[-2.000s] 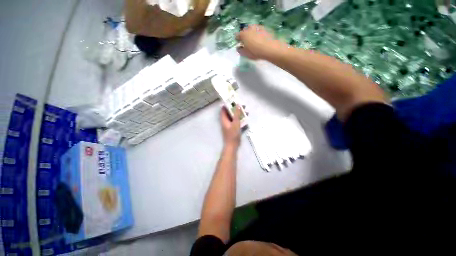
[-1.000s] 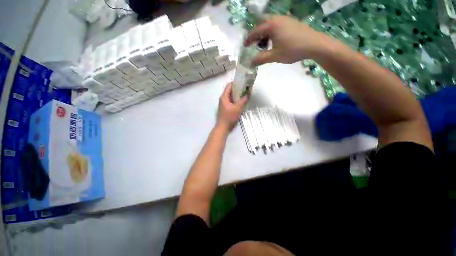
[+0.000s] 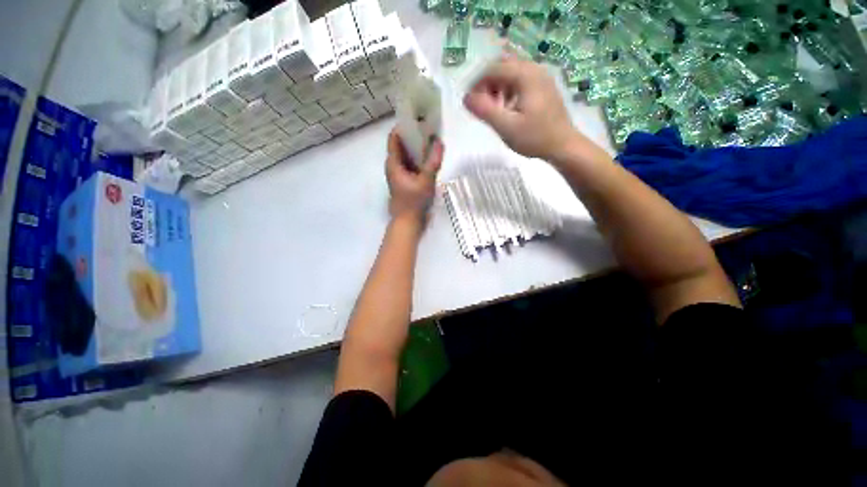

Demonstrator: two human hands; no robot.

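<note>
My left hand (image 3: 414, 176) holds a narrow white unit carton (image 3: 418, 112) upright at the right end of the stack. Its upper end is blurred, and I cannot tell whether it is open or what is inside. My right hand (image 3: 518, 103) is raised to the right of the carton, apart from it, with fingers curled; no object shows in it. Thin flat white strips (image 3: 499, 211) lie fanned side by side below my hands. Stacked white cartons (image 3: 276, 95) stand in brick-like rows on the left. Green-tinted bottles with black caps (image 3: 703, 71) are heaped at upper right.
A blue cloth (image 3: 751, 176) lies along the table edge at right. A blue-and-white food box (image 3: 143, 276) with a dark object (image 3: 67, 304) on it stands at left, beside dark-blue printed sheets (image 3: 24, 247). Clear plastic bags (image 3: 119, 128) lie behind it. A thin clear loop (image 3: 317, 321) lies near the front edge.
My right hand has moved off the carton to the right. My left hand has moved left with the carton, close to the stack. The whole view has also shifted.
</note>
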